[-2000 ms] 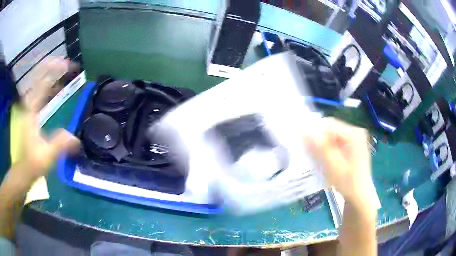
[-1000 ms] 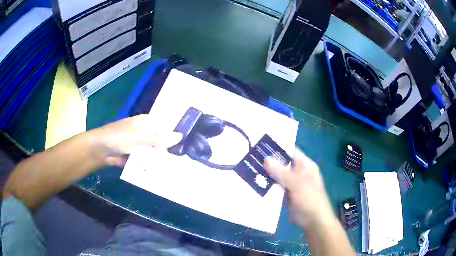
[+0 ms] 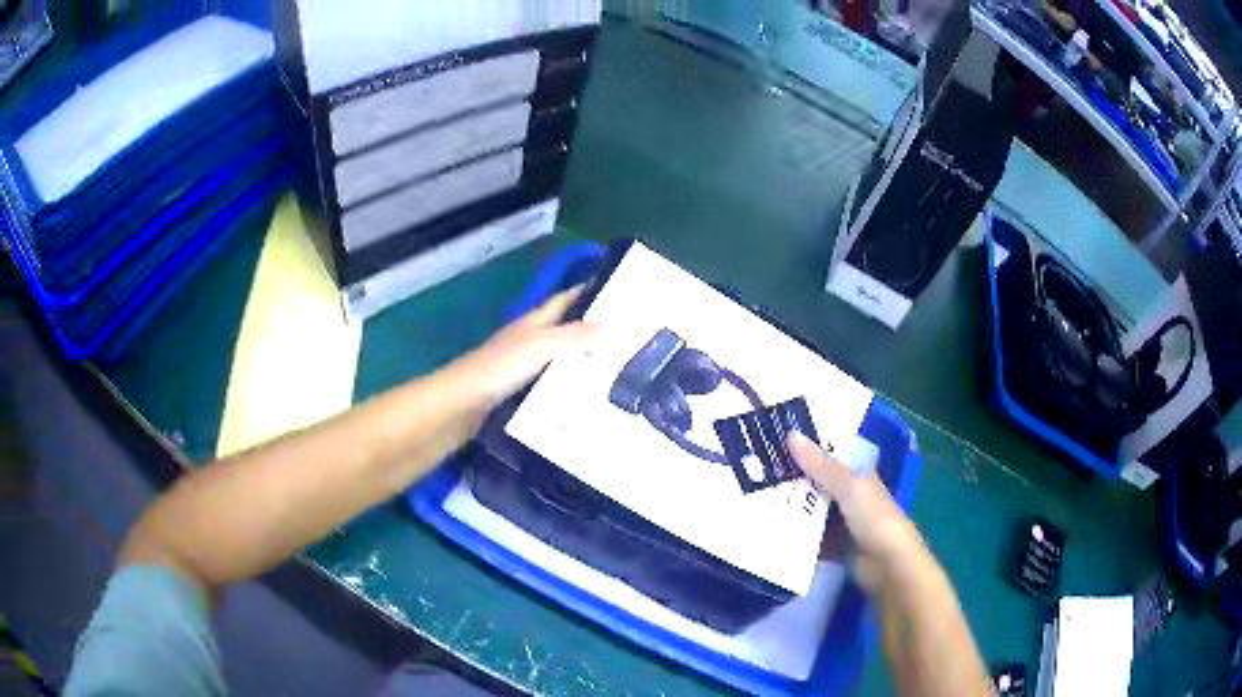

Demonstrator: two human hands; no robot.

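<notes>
A white printed card with a headphone picture (image 3: 613, 449) lies over the black inner tray (image 3: 613, 545) in the blue plastic tray (image 3: 545, 609). My left hand (image 3: 531, 357) holds the card and inner tray at their left edge; its fingertips are partly hidden. My right hand (image 3: 851, 507) is at the right side, its thumb pressing a small black card (image 3: 757, 447) with white print onto the printed card. The rest of its fingers are hidden at the side. The headphones in the inner tray are covered.
A tall retail box (image 3: 436, 150) stands behind at left, beside stacked blue trays (image 3: 150, 177) and a yellow strip (image 3: 289, 341). Another black box (image 3: 926, 177) stands behind. A blue tray with headphones (image 3: 1069, 341) is at right, near small black cards (image 3: 1039, 558) and leaflets (image 3: 1094, 647).
The printed card, held above the tray before, is now down on the inner tray. Both hands have moved to its sides. The view has shifted, showing more of the blue tray and stacked trays.
</notes>
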